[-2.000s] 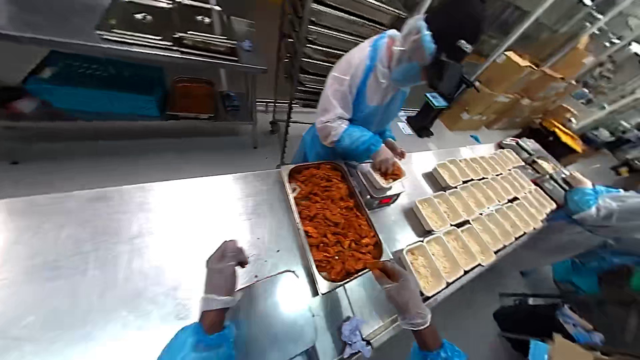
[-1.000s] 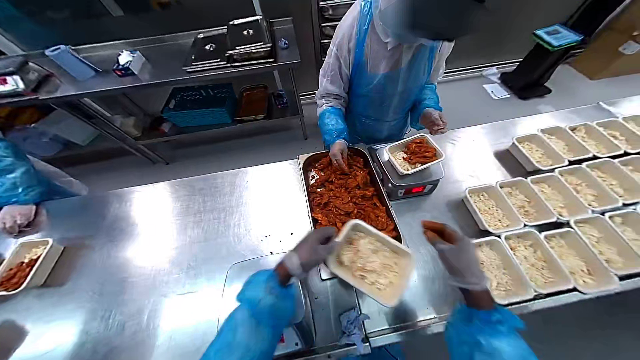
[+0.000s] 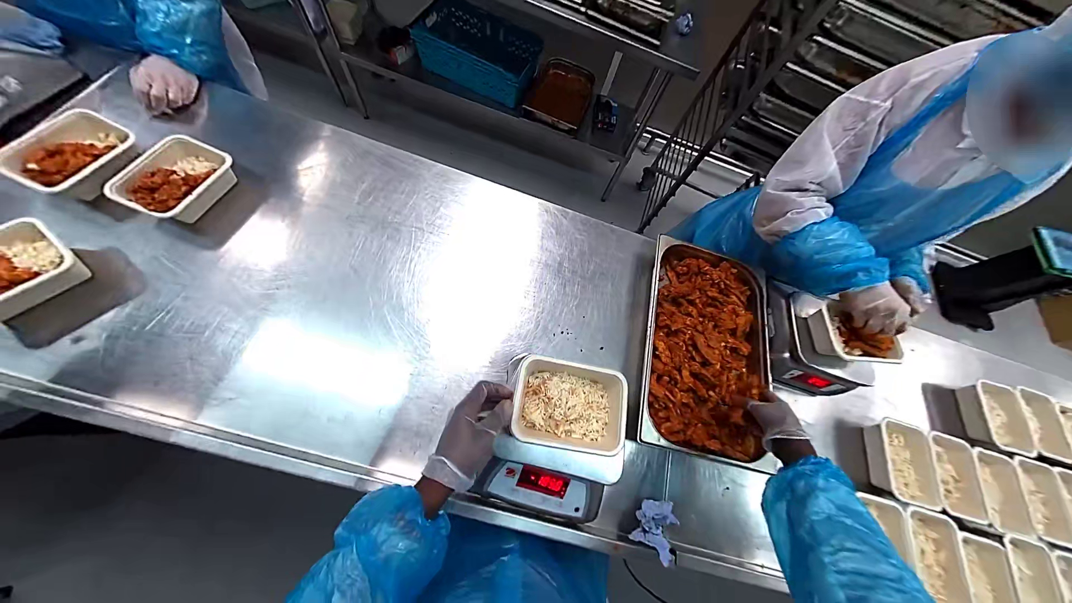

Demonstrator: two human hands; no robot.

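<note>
A white tray of rice [image 3: 569, 405] rests on a digital scale [image 3: 544, 488] with a lit red display near the table's front edge. My left hand [image 3: 471, 431], in a clear glove, is at the left rim of this tray, thumb and fingers close to it; whether they grip it is hard to tell. To the right lies a deep steel pan [image 3: 645, 402] full of red-orange sauced meat pieces [image 3: 699, 343]. My right hand [image 3: 772, 419], also gloved, reaches over the pan's lower right corner with its fingertips in the meat; what they hold is hidden.
Across the table a co-worker's gloved hands [image 3: 875, 310] are over a tray on a second scale [image 3: 808, 377]. Rows of rice trays [image 3: 934, 544] stand at the right. Several filled trays [image 3: 172, 180] and another person's hand [image 3: 164, 85] are at the left. A crumpled cloth [image 3: 654, 528] lies in front.
The rice tray that my left hand carried over the table one second ago now sits on the scale. My right hand has moved from beside the rice trays to the meat pan. The view has swung left.
</note>
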